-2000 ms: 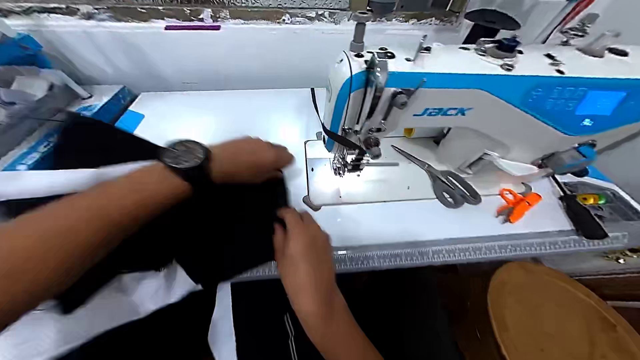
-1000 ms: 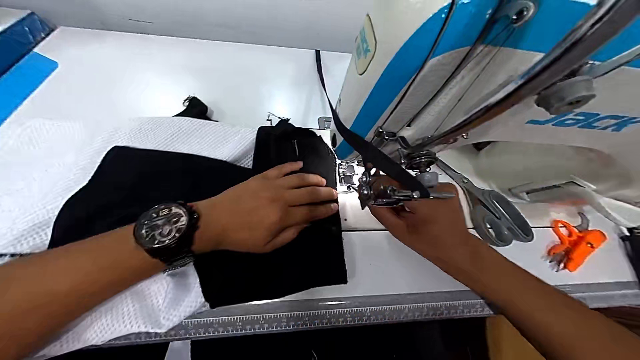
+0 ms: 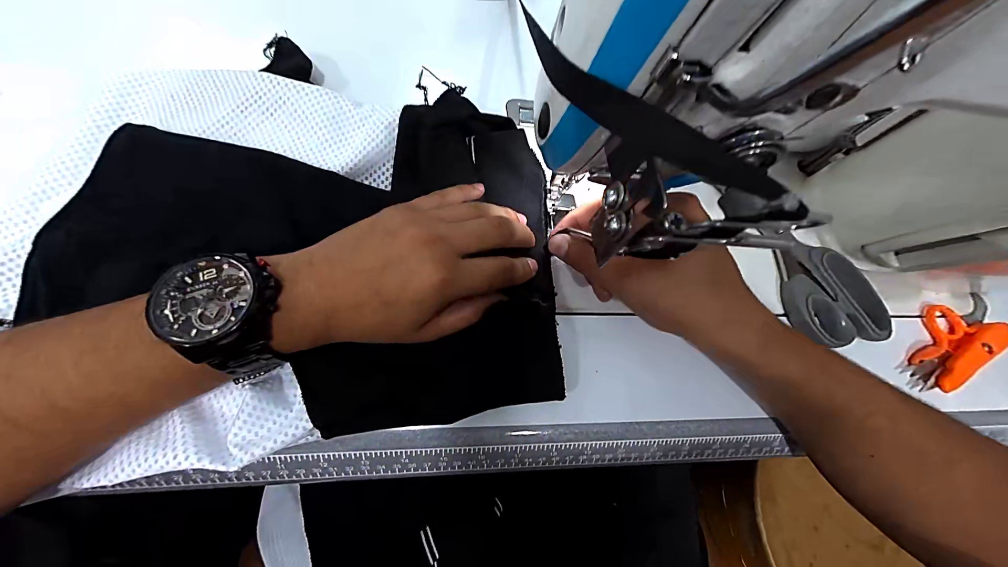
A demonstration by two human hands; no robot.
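Note:
Black fabric (image 3: 441,370) lies over white mesh fabric (image 3: 197,102) on the machine table. My left hand (image 3: 417,268) rests flat on the black fabric with its fingers a little apart, their tips close to the fabric's right edge. At that edge, just in front of the presser foot (image 3: 561,201), the thumb and fingertips of my right hand (image 3: 654,276) pinch the fabric edge or something thin there; which one I cannot tell. A metal attachment on the sewing machine (image 3: 630,102), with a black strip (image 3: 630,118) hanging into it, hides part of my right hand.
Grey-handled scissors (image 3: 835,295) lie right of my right hand, with an orange-handled tool (image 3: 953,342) farther right. A ruler strip (image 3: 472,453) runs along the table's front edge. Black fabric with white stitches (image 3: 488,520) hangs below it. A round wooden surface (image 3: 827,512) is at the lower right.
My left hand has come down flat on the black fabric, which was held up two seconds ago. My right hand has moved from the fabric's front part to beside the presser foot. The view has moved much closer.

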